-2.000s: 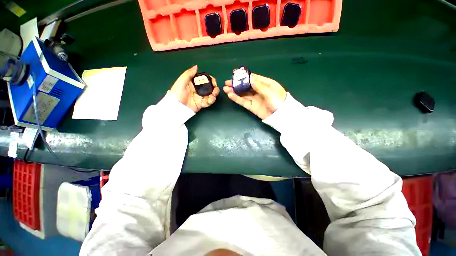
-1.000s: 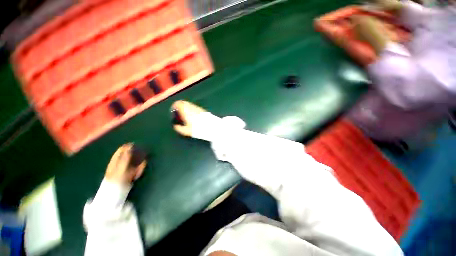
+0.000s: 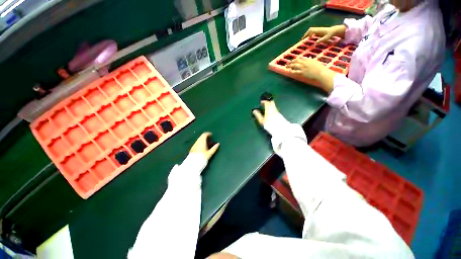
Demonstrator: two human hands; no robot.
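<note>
My left hand (image 3: 204,147) is over the green bench, fingers curled around a small black watch body (image 3: 210,140), mostly hidden by the hand. My right hand (image 3: 268,112) reaches out to the right; a dark watch body (image 3: 257,111) shows between its thumb and fingers, partly hidden. Another black watch body (image 3: 266,96) lies on the bench right at the right fingertips; whether they touch it is hard to tell. A salmon-orange pocket tray (image 3: 96,121) is ahead at left, with several black watch bodies in its near row and its other pockets empty.
A person in pink workwear (image 3: 392,71) at right has both hands at a filled orange tray (image 3: 283,65). Red trays (image 3: 369,177) lie below the bench's right edge. Posted papers (image 3: 189,58) are behind; a pale sheet (image 3: 55,246) is at lower left.
The view has swung right, showing more of the neighbouring person. My right hand has moved out from near the orange tray to the loose watch body on the bench.
</note>
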